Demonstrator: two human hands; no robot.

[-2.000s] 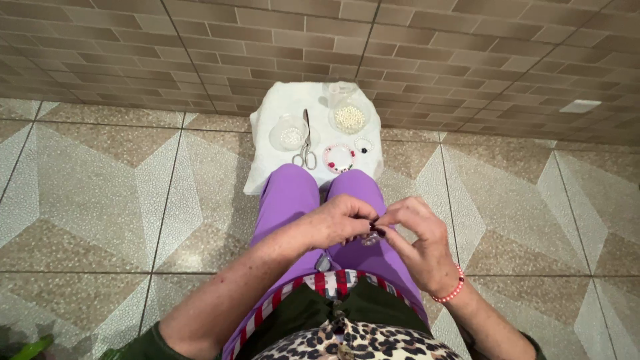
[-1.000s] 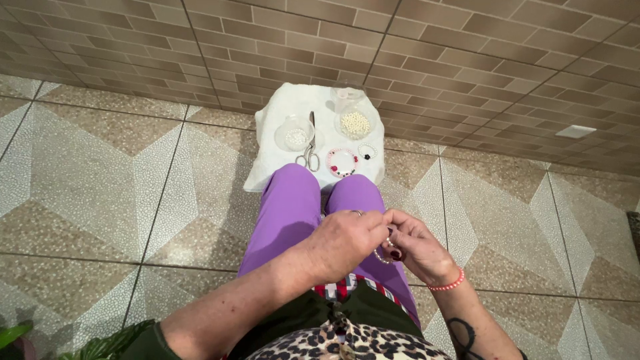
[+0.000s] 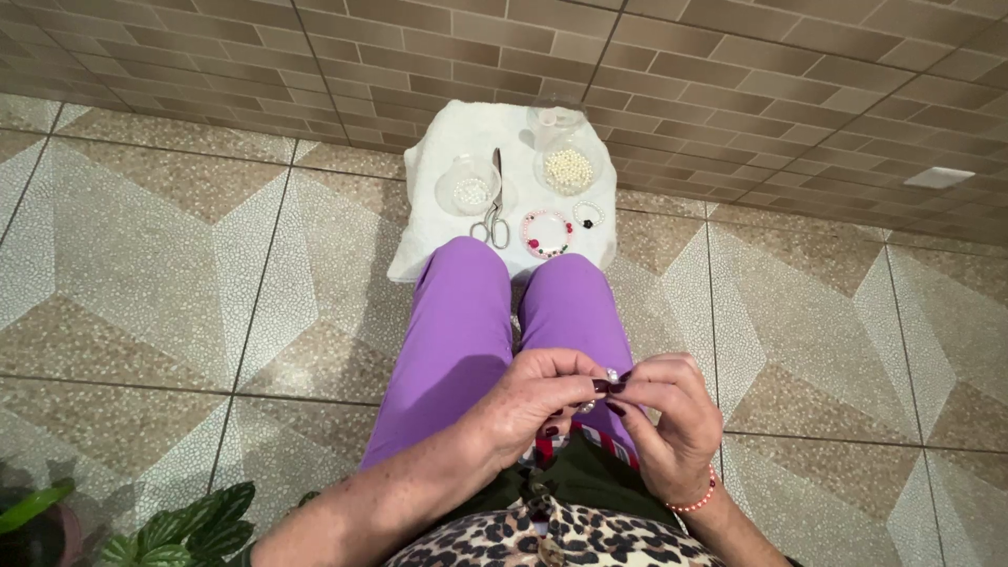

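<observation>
Above my lap, my left hand [image 3: 524, 405] pinches part of a small strand of pearly beads [image 3: 587, 407] between thumb and fingers. My right hand [image 3: 673, 409] meets it fingertip to fingertip, its thumb and fingers closed on the same beadwork; the fingers hide most of it. Beyond my knees, a pink beaded bracelet [image 3: 546, 234] and a small white beaded ring with a black bead [image 3: 588, 214] lie on a white cloth [image 3: 429, 252]. Metal scissors [image 3: 496, 209] rest left of them, with their handles toward me.
A clear dish of cream beads [image 3: 568, 169] and a clear dish of white beads [image 3: 469, 189] stand on the cloth, with a clear container [image 3: 556, 116] at the back. A tiled wall [image 3: 472, 47] rises behind. Leafy plants [image 3: 189, 528] are at the lower left.
My fingertips have shifted on the beadwork; the loop of beads that hung by my right hand a second ago is now mostly hidden between both hands.
</observation>
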